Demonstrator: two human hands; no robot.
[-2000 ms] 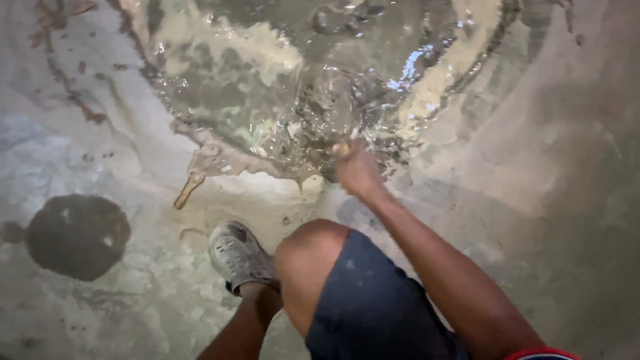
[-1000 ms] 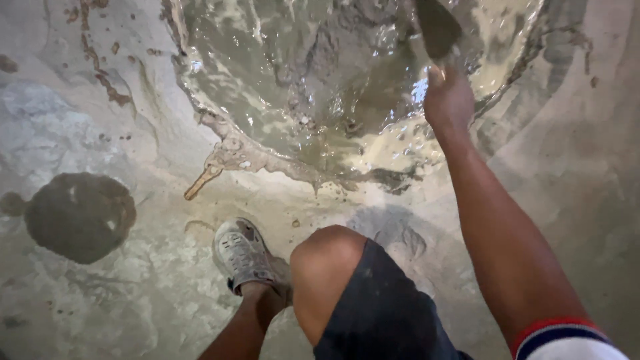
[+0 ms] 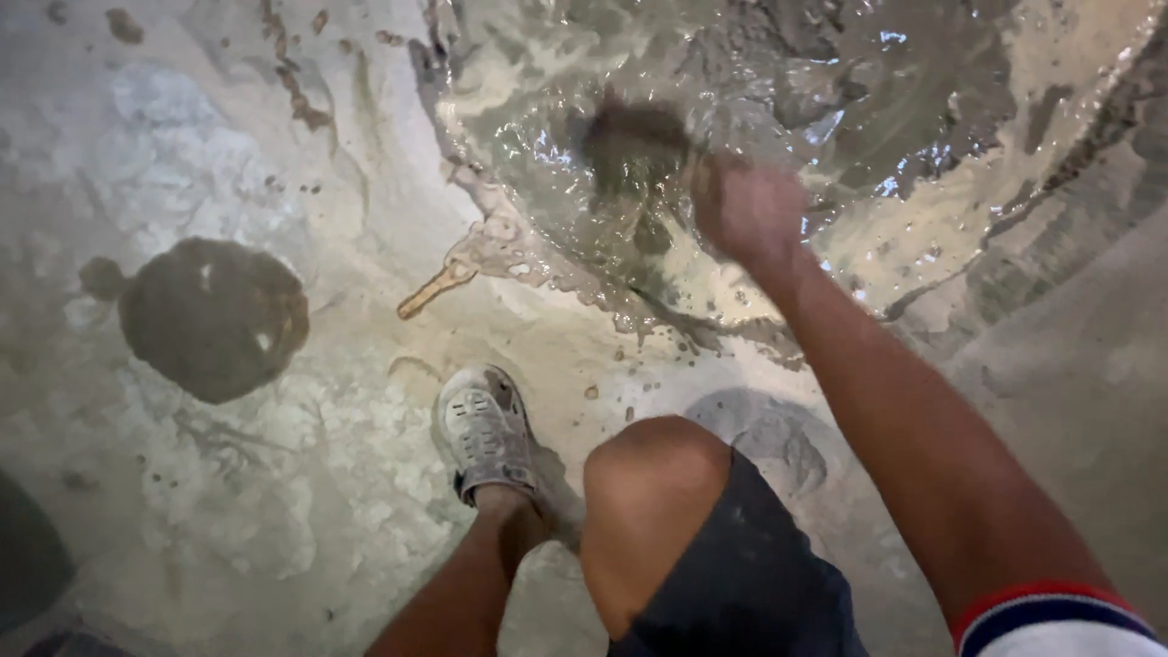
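Observation:
My right hand (image 3: 748, 205) is closed round the handle of a trowel (image 3: 639, 128), both blurred by motion. The trowel's dark blade lies to the left of my fist, at the surface of a broad pool of wet grey mortar (image 3: 584, 210). Ripples and glossy highlights surround the blade, and its lower part cannot be made out. Paler, watery slurry (image 3: 912, 246) lies along the near and right side of the pool. My left hand is outside the view.
My left foot in a spattered clog (image 3: 484, 429) stands on the dusty floor (image 3: 365, 511), near my bent knee (image 3: 652, 474). A round dark wet patch (image 3: 214, 319) marks the floor at left. A tongue of spilled slurry (image 3: 438, 287) runs out from the pool's edge.
One second ago the right hand held the trowel raised at the pool's right side, blade pointing away. The hand has since moved left, and the blade is now at the mortar in the pool's left part.

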